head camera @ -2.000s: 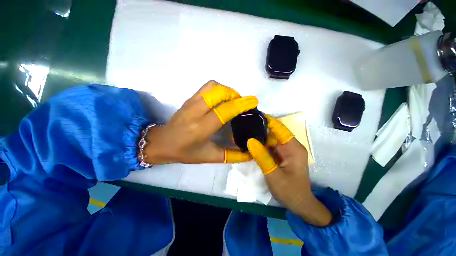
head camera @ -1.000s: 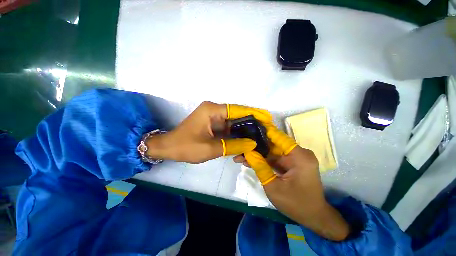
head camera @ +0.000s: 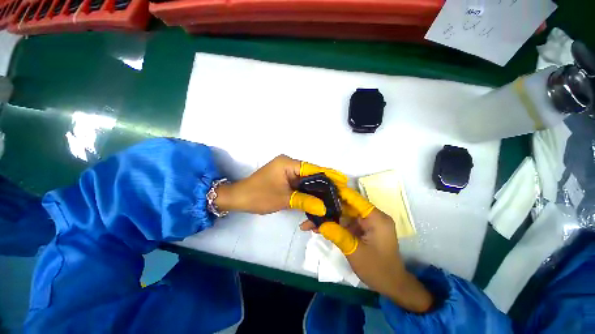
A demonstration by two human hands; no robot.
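A black smartwatch body (head camera: 321,196) is held between both hands above the white foam sheet (head camera: 274,88), its face tilted. My left hand (head camera: 274,187), in yellow finger cots, grips its left side with thumb and fingers. My right hand (head camera: 368,235), also in yellow finger cots, grips its right and lower side. The fingers hide part of the watch. Two more smartwatch bodies lie face up on the sheet, one at the upper middle (head camera: 366,110) and one at the right (head camera: 453,168). A pale yellow wiping pad (head camera: 389,202) lies beside my right hand.
A crumpled white wipe (head camera: 326,261) lies at the front edge. A translucent bottle (head camera: 502,107) is at the right, with white strips (head camera: 515,196) beside it. Red trays (head camera: 300,16) and a handwritten paper (head camera: 489,26) are at the back. Another person's blue sleeve shows at lower right.
The view has shifted and now shows the red trays at the back. The held watch has been turned and tilted between the fingers. Both hands still hold it.
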